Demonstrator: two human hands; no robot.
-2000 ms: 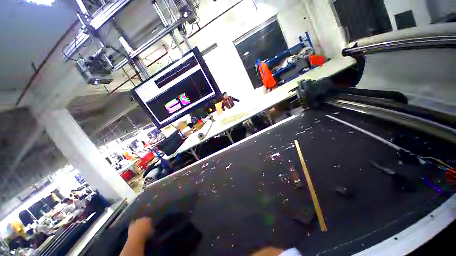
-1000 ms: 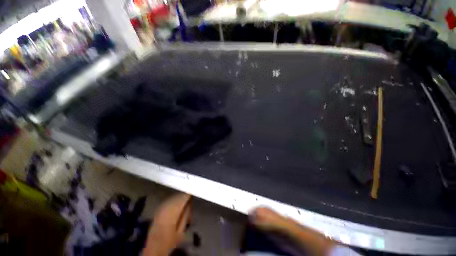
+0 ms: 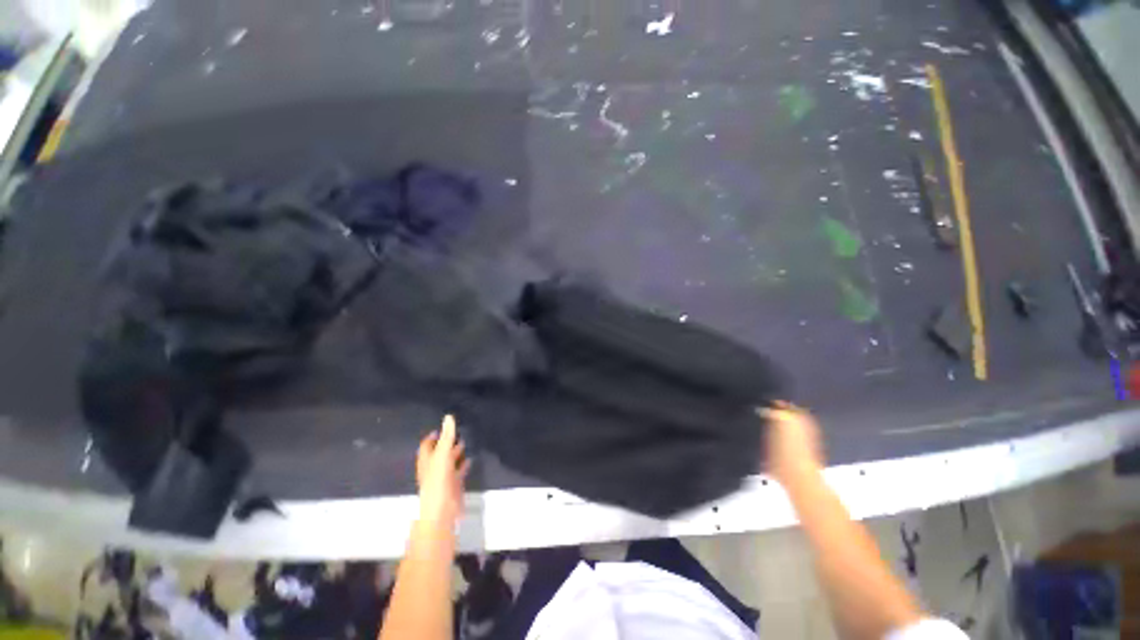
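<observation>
A large crumpled heap of black fabric [image 3: 238, 288] lies on the left part of the dark cutting table [image 3: 700, 138], with a navy piece [image 3: 419, 204] at its back. A black fabric panel [image 3: 638, 400] stretches from the heap to my right hand [image 3: 793, 440], which grips its right end above the table's near edge. My left hand [image 3: 441, 465] is at the near edge of the fabric, fingers pointing up; whether it pinches the cloth is unclear.
A yellow yardstick [image 3: 960, 225] lies on the right of the table, with small dark tools [image 3: 1021, 298] beside it. The pale table edge [image 3: 600, 515] runs in front of me. Dark scraps [image 3: 306, 598] lie on the floor below.
The view has tilted down over the table. My hands have moved from beyond the near edge up to the fabric, and a panel now stretches to the right, held by my right hand.
</observation>
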